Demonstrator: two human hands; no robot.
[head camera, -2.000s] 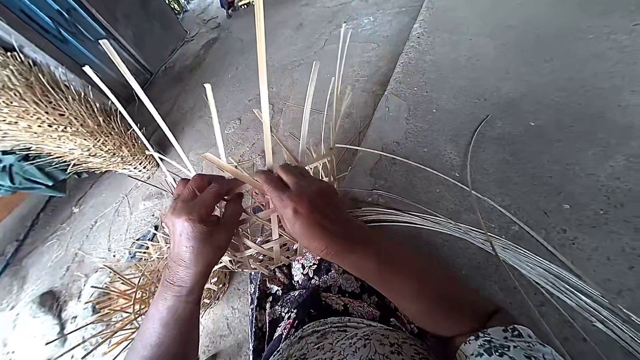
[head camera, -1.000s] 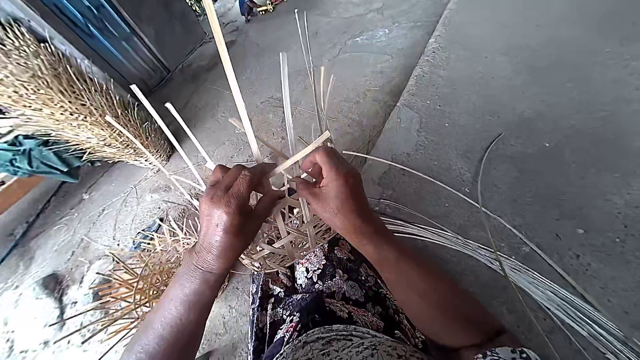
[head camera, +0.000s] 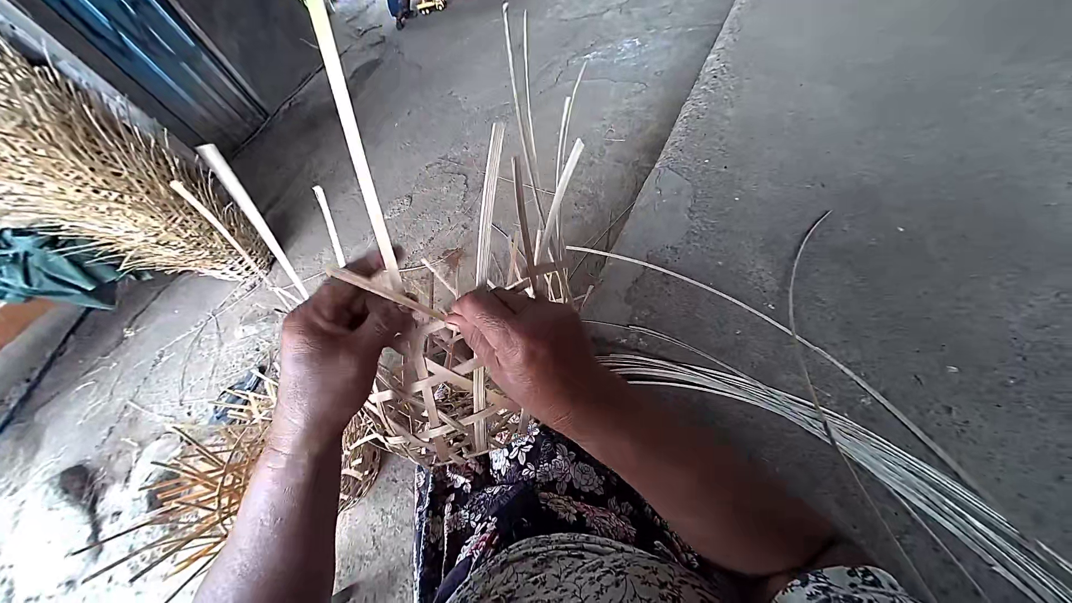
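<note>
A partly woven basket of pale flat splints (head camera: 448, 406) rests at my lap, its weave open and crossed, with loose splint ends standing up around the rim. My left hand (head camera: 343, 335) is at the rim's left side, fingers bent around a short flat splint (head camera: 381, 293) that slants down to the right. Just behind those fingers a long pale splint (head camera: 356, 151) rises upright. My right hand (head camera: 523, 343) pinches the lower right end of the short splint at the rim, beside a wide upright splint (head camera: 488, 201). The fingertips of both hands are partly hidden.
A bundle of long thin strips (head camera: 837, 427) lies on the concrete at right. At left are a large stack of woven canework (head camera: 109, 176), a green cloth (head camera: 54, 268) and a second basket with orange-brown stakes (head camera: 209, 486). A blue metal door (head camera: 151, 59) stands at upper left.
The short splint tilted up to the right one second ago and now slants down to the right. My hands stay at the rim, with the right hand's fingertips lower on it.
</note>
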